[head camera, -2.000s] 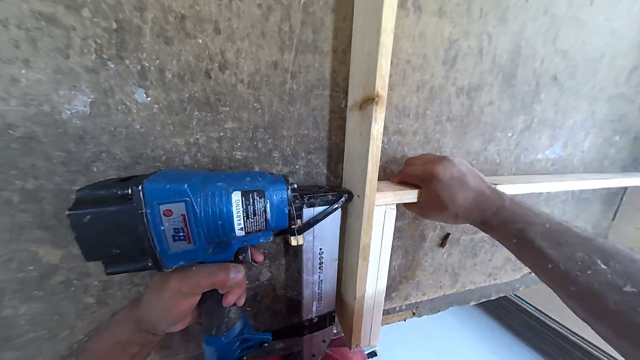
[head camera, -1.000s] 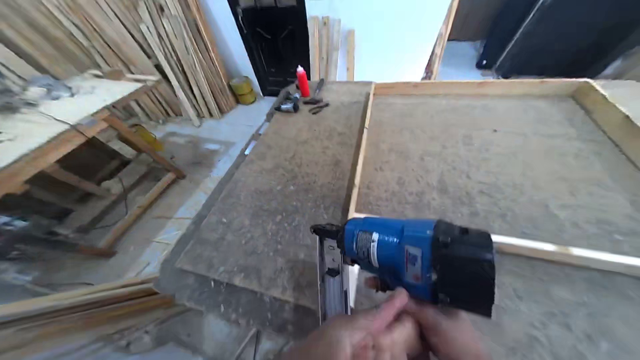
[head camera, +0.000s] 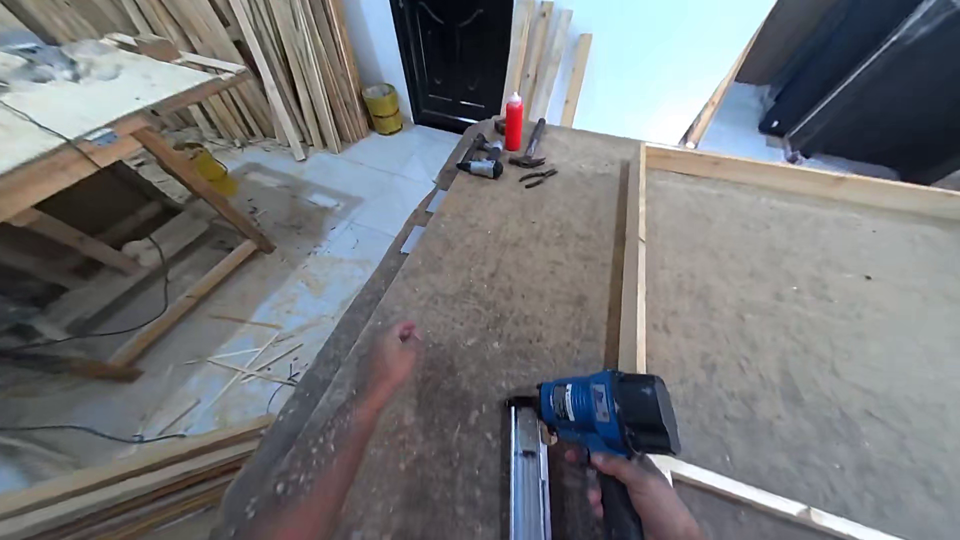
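My right hand (head camera: 637, 487) grips the handle of a blue and black nail gun (head camera: 600, 409), whose silver magazine runs toward the bottom edge of the view. The gun is over the worktable, left of a light wooden frame (head camera: 636, 262), and covers part of that frame's corner. My left hand (head camera: 395, 352), slightly blurred, hovers over the table to the left of the gun, fingers curled, with nothing visible in it. A wooden crosspiece (head camera: 772, 499) extends from near my right hand to the lower right.
At the worktable's (head camera: 487, 292) far end lie a red bottle (head camera: 514, 124), a hammer (head camera: 535, 142), pliers (head camera: 538, 178) and another black tool (head camera: 480, 166). A second table (head camera: 97, 105) is at left; wood strips (head camera: 300, 67) lean behind it. Offcuts and cables lie on the floor.
The left hand, on the wooden crosspiece two seconds ago and close to the nail gun one second ago, is now apart at the left. The nail gun stays in the right hand. The view has swung widely.
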